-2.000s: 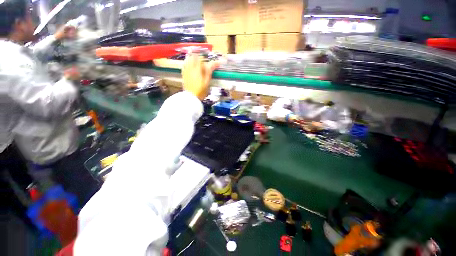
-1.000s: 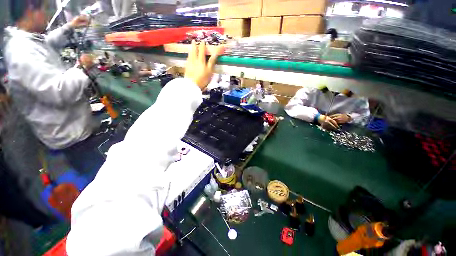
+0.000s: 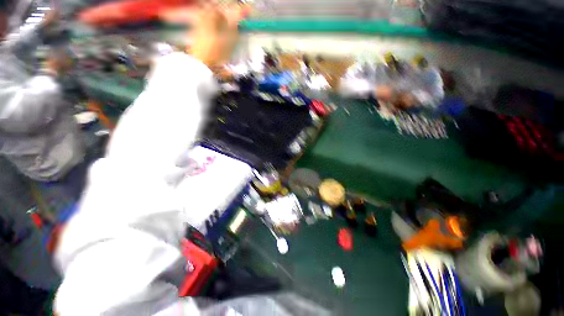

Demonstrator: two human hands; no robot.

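Note:
My left arm, in a white sleeve, reaches up from the lower left. My left hand (image 3: 213, 34) is blurred at the upper left, by the front edge of the overhead shelf (image 3: 334, 26). Its fingers run up to the picture's top edge, and whether they hold anything cannot be told. My right hand is not in view; a pale blur at the bottom edge may be a sleeve. A small red housing (image 3: 345, 239) lies on the green mat (image 3: 309, 262), with a white round disc (image 3: 282, 245) to its left and another white piece below it.
A red tray (image 3: 136, 11) is on the shelf. Below are a black tray (image 3: 256, 126), a white box (image 3: 216, 185), a round yellowish tin (image 3: 331, 192), an orange handle (image 3: 436, 233) and tools on white paper (image 3: 433, 284). One person stands left; another works across the bench.
The view has tipped down and blurred, so the shelf and my left hand sit higher in the picture. The tools on white paper now show at the bottom. The hand remains by the shelf edge.

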